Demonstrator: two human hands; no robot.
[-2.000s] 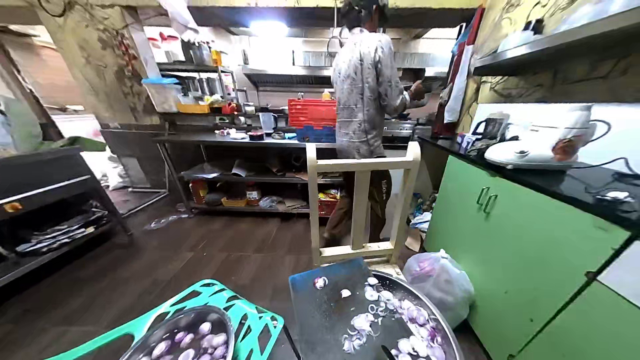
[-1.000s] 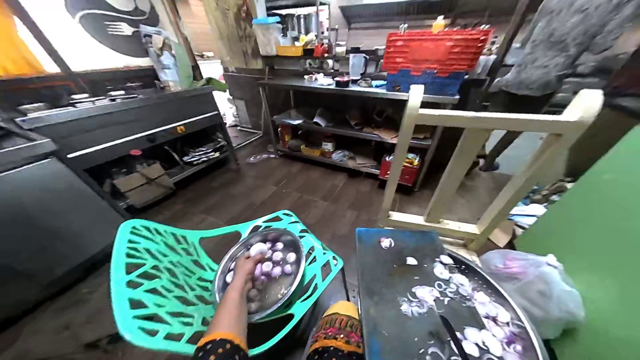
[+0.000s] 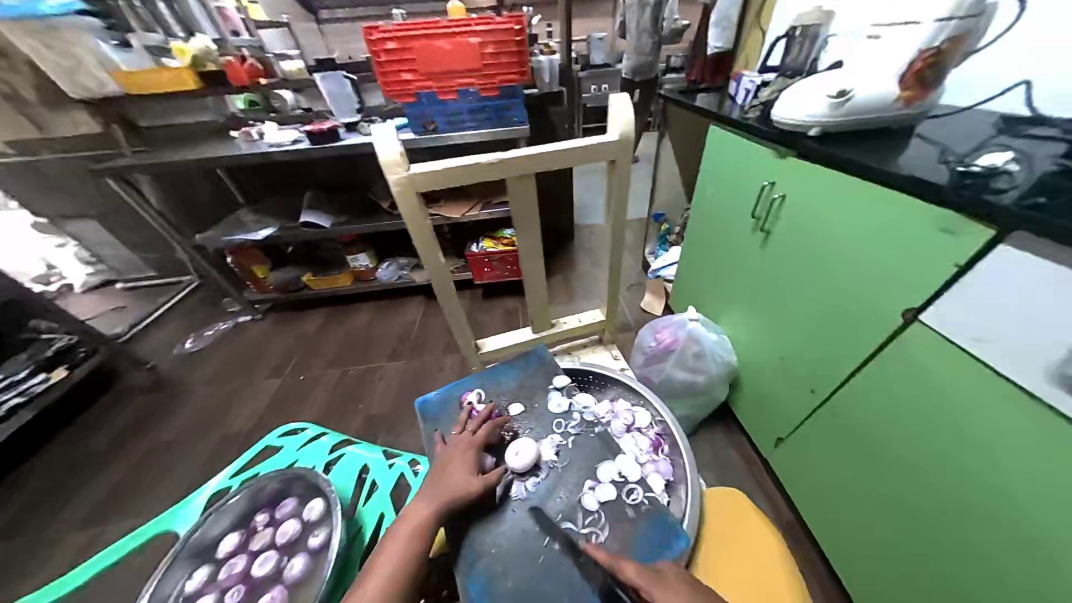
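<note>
My left hand (image 3: 462, 465) rests over the worn blue cutting board (image 3: 494, 553), its fingers spread over onions partly hidden beneath them. Beside its thumb and fingers sits a peeled onion (image 3: 522, 455). At the bottom, my right hand (image 3: 649, 578) grips a dark-bladed knife (image 3: 569, 544), the blade lying low over the board. The board lies across a large perforated metal colander (image 3: 682, 469) that holds sliced onion rings (image 3: 628, 427). A metal bowl (image 3: 333, 511) of peeled purple onions (image 3: 265, 564) stands at lower left.
The bowl rests on a green plastic chair (image 3: 293, 440). Ahead stands a cream wooden chair (image 3: 528, 243). A tied plastic bag (image 3: 682, 368) sits beside the green cabinet (image 3: 837, 276). Behind are a steel shelf table (image 3: 335, 226) and stacked crates (image 3: 448, 59). Farther back, a person (image 3: 643, 42) stands.
A second ago my left hand was in the onion bowl; now it is on the board. My right hand has come into view on the knife. The view has swung right.
</note>
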